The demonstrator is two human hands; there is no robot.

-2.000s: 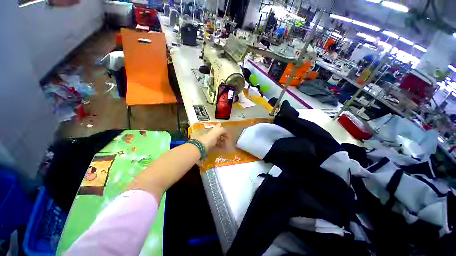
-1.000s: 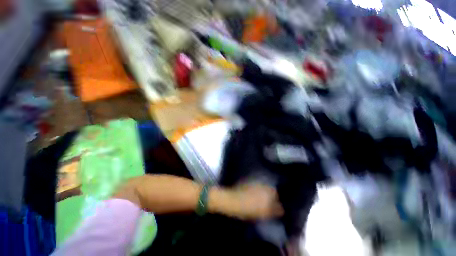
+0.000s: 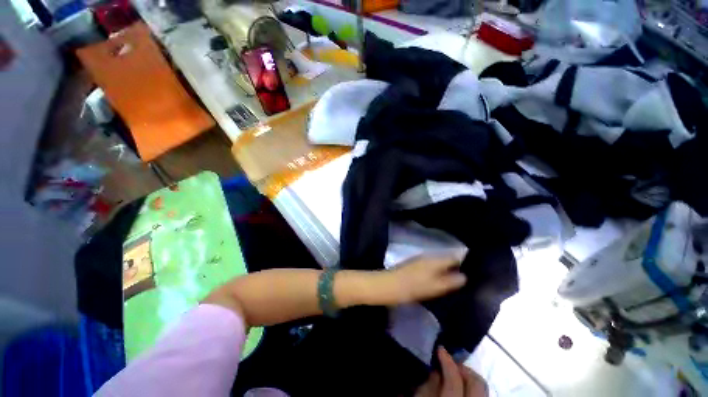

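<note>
A black garment with pale grey-white panels lies heaped on the white table, its lower part hanging over the front edge towards me. My left hand, with a green bracelet and pink sleeve, is over the garment's lower part; its fingers are blurred, so its grip is unclear. My right hand is at the bottom edge, partly cut off, with its fingers closed at the edge of the garment's pale lower end. The white sewing machine head with a blue stripe stands to the right of the garment.
More black-and-white garments lie beyond the machine. A green patterned board is at the left. An orange-edged mat, a propped phone with a red screen, an orange chair and a red box are further back.
My left hand has moved from the orange-edged mat across to the garment's lower part. My right hand and the sewing machine head have come into view as the view turned right and down.
</note>
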